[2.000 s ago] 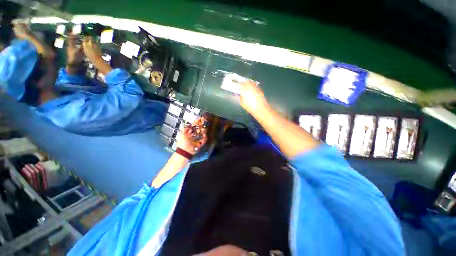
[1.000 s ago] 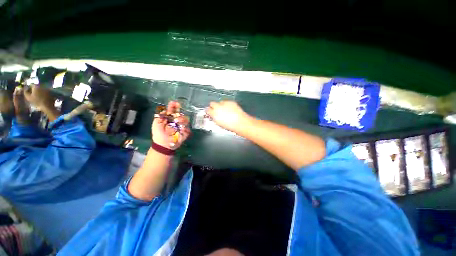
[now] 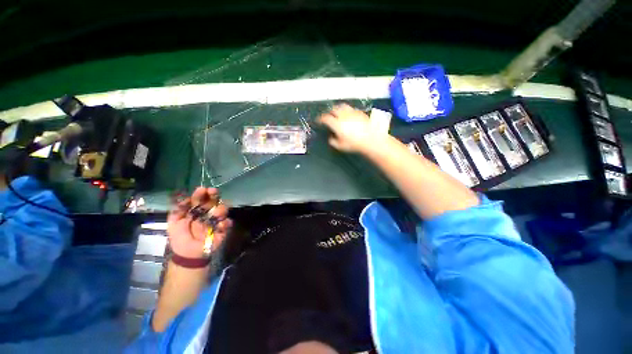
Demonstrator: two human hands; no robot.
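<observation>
An open silvery phone frame (image 3: 274,140) lies lengthwise on the dark green mat in front of me, by a clear, shiny plastic sheet or tray (image 3: 225,142). My left hand (image 3: 196,231) is palm up at the bench's near edge, holding a cluster of small dark and gold flex parts (image 3: 206,214) in the palm and fingers. My right hand (image 3: 352,129) is over the mat to the right of the frame, back up, fingers bent and blurred. Whether it holds anything cannot be told. A small white piece (image 3: 380,122) shows beside it.
A blue bin (image 3: 421,92) of white pieces stands at the back right. A black tray (image 3: 547,146) of phone frames lies right of my right arm; another black holder (image 3: 600,131) is at the far right. A black device (image 3: 111,148) stands left. A coworker's blue sleeve (image 3: 31,242) is left.
My right hand has moved off the phone frame, to its right, leaving the frame uncovered on the mat. My left hand has moved lower, towards me, still with the cluster. The view has shifted.
</observation>
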